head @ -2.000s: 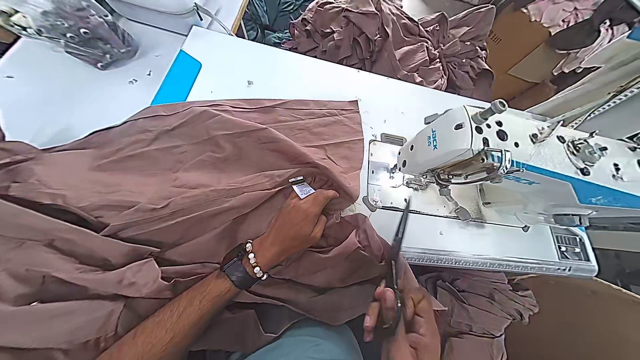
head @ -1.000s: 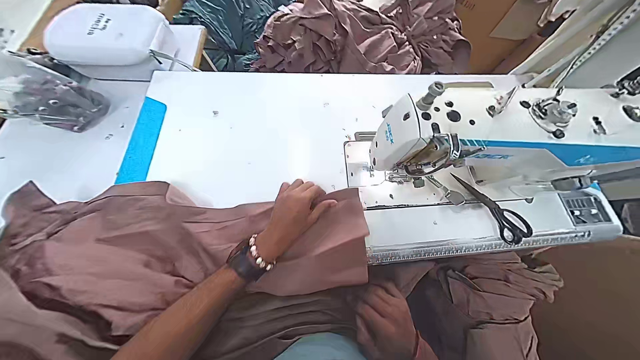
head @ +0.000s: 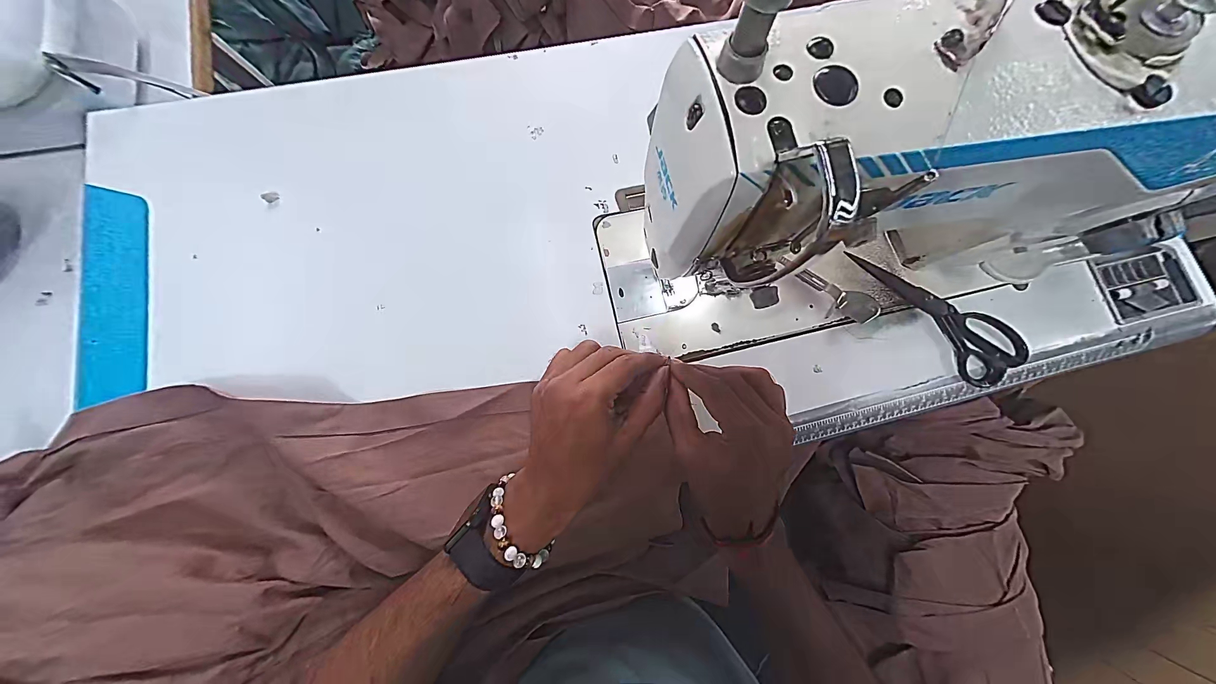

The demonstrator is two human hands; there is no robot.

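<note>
My left hand (head: 589,427), with a watch and a beaded bracelet at the wrist, pinches the edge of the mauve-brown fabric (head: 323,475). Against it, fingertips meeting, my right hand (head: 731,437) pinches the same edge. Both are just in front of the needle area of a white and blue Jack sewing machine (head: 693,180), at the near edge of its bed. The fabric spreads left over the table edge and my lap. Black-handled scissors (head: 950,328) lie on the machine bed to the right, away from both hands.
The white table (head: 361,218) has a blue strip (head: 116,294) at its left end and scattered lint. More mauve-brown fabric (head: 940,541) hangs in folds below the right edge. Behind the table lie a dark green cloth pile (head: 285,33) and a brown fabric pile (head: 494,24).
The scissors, in my right hand two seconds ago, now lie on the machine bed. My right hand has come up from below the table edge to meet my left at the fabric edge. The view is closer.
</note>
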